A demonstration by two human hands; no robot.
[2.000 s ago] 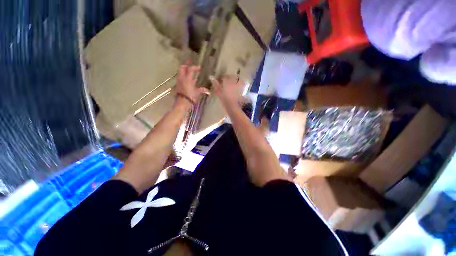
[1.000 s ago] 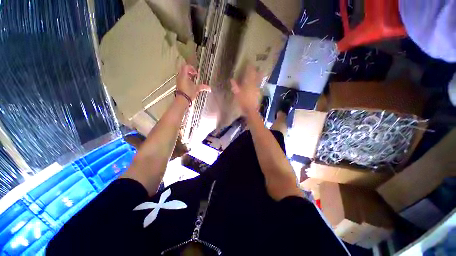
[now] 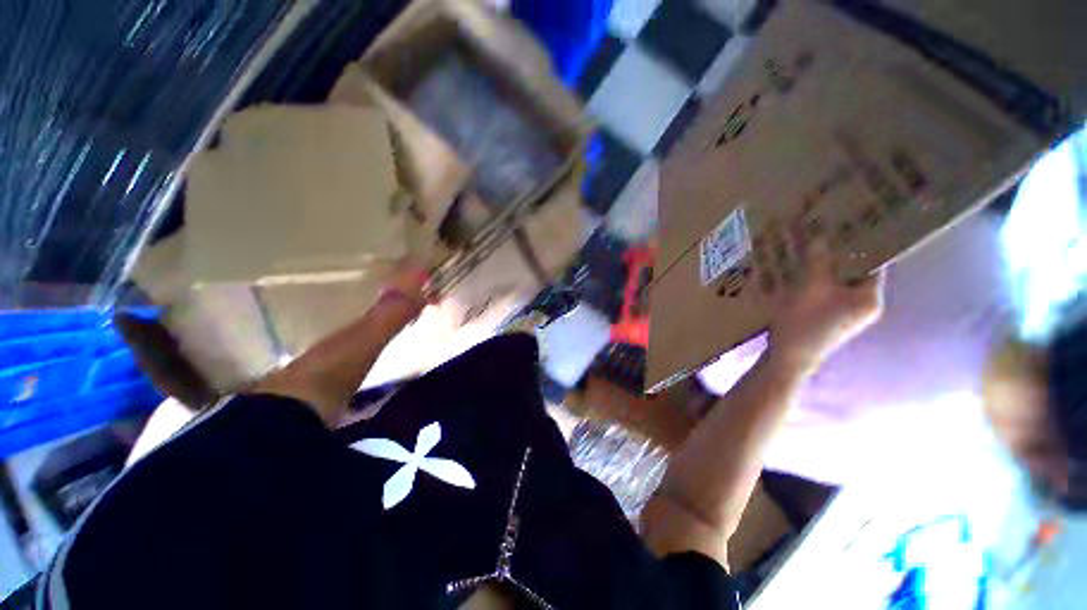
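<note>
My right hand (image 3: 828, 304) holds a flat brown printed carton (image 3: 822, 155) by its lower edge, raised at the right. The carton has a white label and dark blurred print. My left hand (image 3: 399, 298) is at the left centre, against the edge of other flat brown cardboard (image 3: 507, 232). It is blurred and partly hidden, so its grip cannot be made out.
An open carton (image 3: 572, 119) with greyish contents stands at the top centre. Brown cartons (image 3: 286, 197) lie at the left, above blue crates (image 3: 66, 375). A red stool (image 3: 634, 292) and a glittering heap (image 3: 614, 459) show behind my right arm. Another person (image 3: 1025, 405) is at the right edge.
My right hand has moved right and up and now holds a flat carton away from the upright stack. My left hand stays near the cardboard at left. The view has turned, bringing the bright right side in.
</note>
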